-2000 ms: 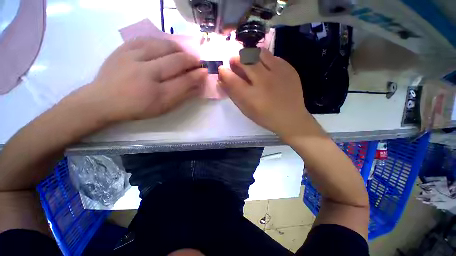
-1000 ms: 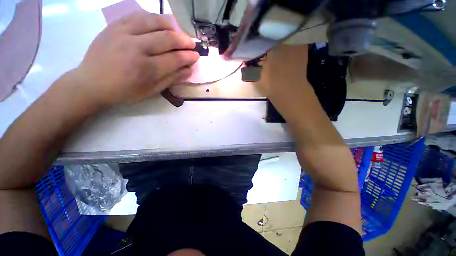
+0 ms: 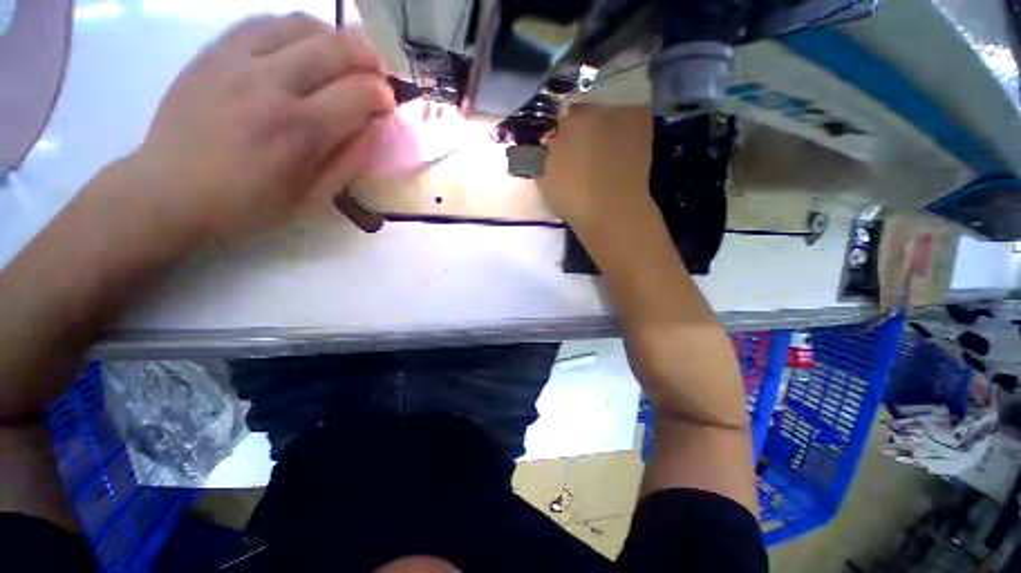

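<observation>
A pink cut piece (image 3: 392, 143) lies under the bright lamp at the needle area. My left hand (image 3: 263, 118) lies on it from the left, with fingertips at a small dark label (image 3: 405, 90) beside the presser foot. My right hand (image 3: 596, 151) is right of the needle, behind the grey block (image 3: 525, 160); its fingertips are hidden by the machine head, so its hold cannot be told. The black cloth (image 3: 696, 190) lies right of that hand, partly under the forearm.
The white sewing machine (image 3: 862, 123) with a blue stripe spans the upper right. A pink cut piece (image 3: 31, 69) lies at the far left. Blue baskets (image 3: 823, 431) stand below on both sides. A clear plastic bag (image 3: 179, 420) is at lower left.
The view has shifted a little. Over two seconds my right hand has left the pink piece and moved right of the needle. My left hand and the piece have moved left and up.
</observation>
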